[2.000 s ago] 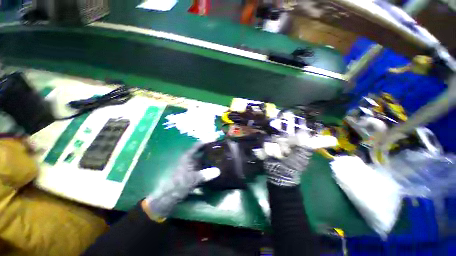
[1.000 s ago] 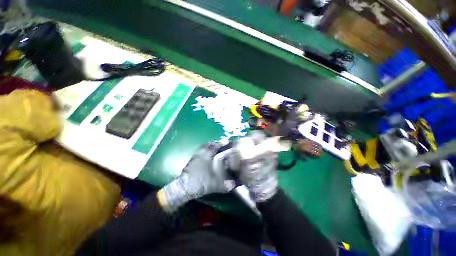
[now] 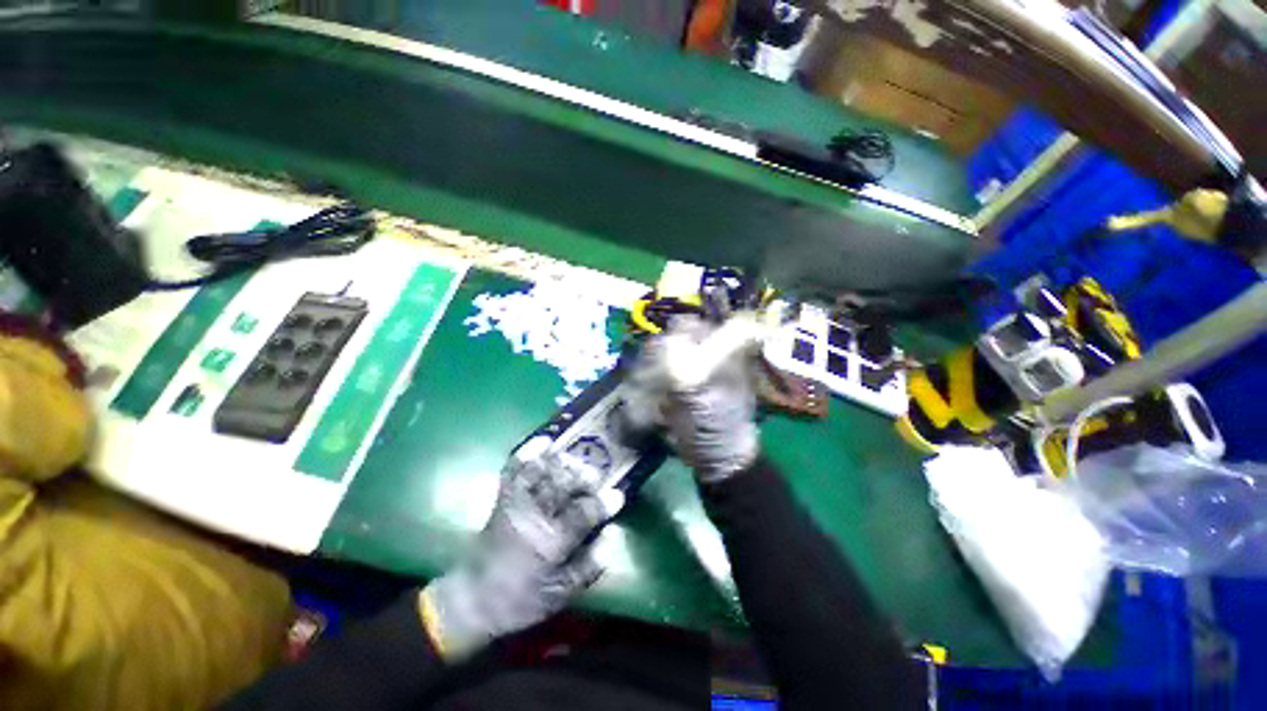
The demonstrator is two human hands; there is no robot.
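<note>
A power socket unit (image 3: 595,452), black with a grey face and round outlets, lies slanted over the green bench. My left hand (image 3: 535,528), in a grey-white glove, grips its near end. My right hand (image 3: 702,403), gloved and slightly blurred, is over the unit's far end, closed around a thick white stick-like handle (image 3: 720,345). The handle's working end is hidden. A loose pile of tiny white plastic pieces (image 3: 549,327) lies on the bench beyond the unit.
Behind the hands are a brown power strip (image 3: 795,393) and a white multi-outlet strip (image 3: 841,358). A printed packaging sheet (image 3: 375,375) lies left, beside a person in yellow (image 3: 125,542). A bulging plastic bag (image 3: 1021,556) and yellow-black items (image 3: 959,396) are at right. The conveyor (image 3: 459,153) runs behind.
The hands were apart over the dark unit, then close together. Now the unit's grey face shows between them, with my left hand lower at its near end. The camera view has also shifted.
</note>
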